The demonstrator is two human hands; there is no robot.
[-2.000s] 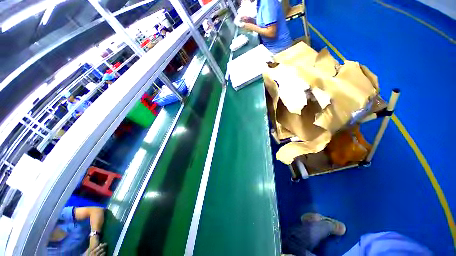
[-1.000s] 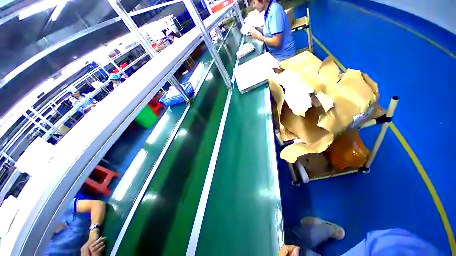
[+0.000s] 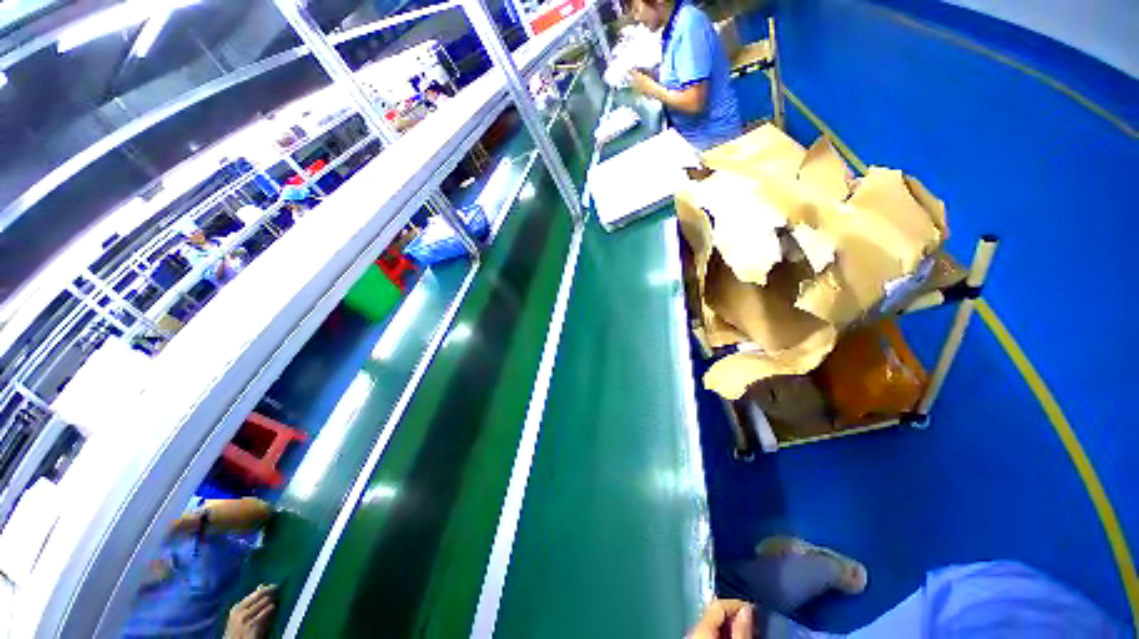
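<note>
One of my hands [image 3: 724, 620] shows at the bottom edge, at the outer edge of the green work ledge [image 3: 600, 499]. It is small and cut off by the picture's edge. It looks like my right hand, with the fingers bent; I cannot tell if it holds anything. My left hand is not in view. The white flat pack [image 3: 640, 182] lies on the ledge further up, beside the kraft paper [image 3: 818, 250]. A small white bundle [image 3: 616, 124] lies beyond it.
The trolley [image 3: 974, 290] stands right of the ledge, with an orange bag [image 3: 872, 375] on its lower shelf. A person in blue [image 3: 702, 73] works further up the line. Another person's hand [image 3: 252, 612] is across the conveyor belt [image 3: 437, 424]. A red stool [image 3: 262, 447] stands beyond.
My visible hand has come into view at the bottom edge and shows slightly more now. The person across the belt has moved an arm. The view has shifted slightly.
</note>
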